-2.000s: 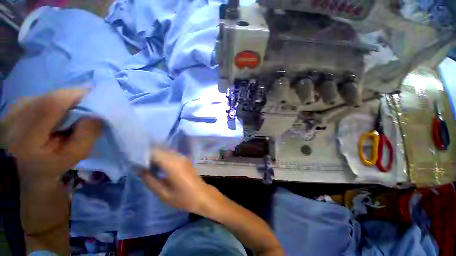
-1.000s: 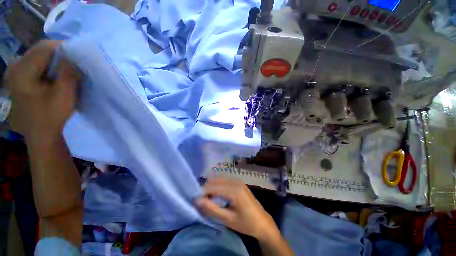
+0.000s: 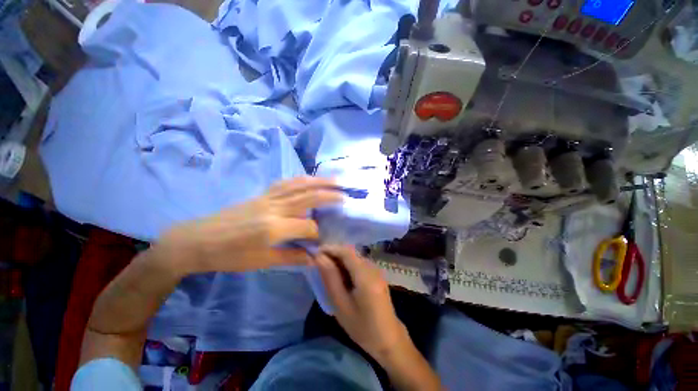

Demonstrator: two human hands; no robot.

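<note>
Light blue cloth [image 3: 115, 153] lies rumpled on the table left of the grey-white overlock machine [image 3: 451, 69]. Part of it reaches the brightly lit presser foot and needle area [image 3: 394, 179]. My left hand [image 3: 256, 225] is over the cloth, just left of the lit plate, its fingers pointing right, with cloth pinched at its lower fingers. My right hand [image 3: 356, 294] is right below it, thumb and fingers closed on the same cloth edge. The hands are nearly touching. The exact cloth edge between them is partly hidden.
Scissors with yellow and red handles [image 3: 629, 267] lie on a white cloth pad [image 3: 582, 252] at right. Thread tension dials [image 3: 532, 166] and a control panel [image 3: 570, 19] are on the machine. Blue cloth pieces [image 3: 490, 355] hang low by the lap. A white roll [image 3: 11, 159] is at far left.
The strip of cloth stretched between my hands has come down. My left hand moved right and down from the upper left to meet my right hand near the needle area.
</note>
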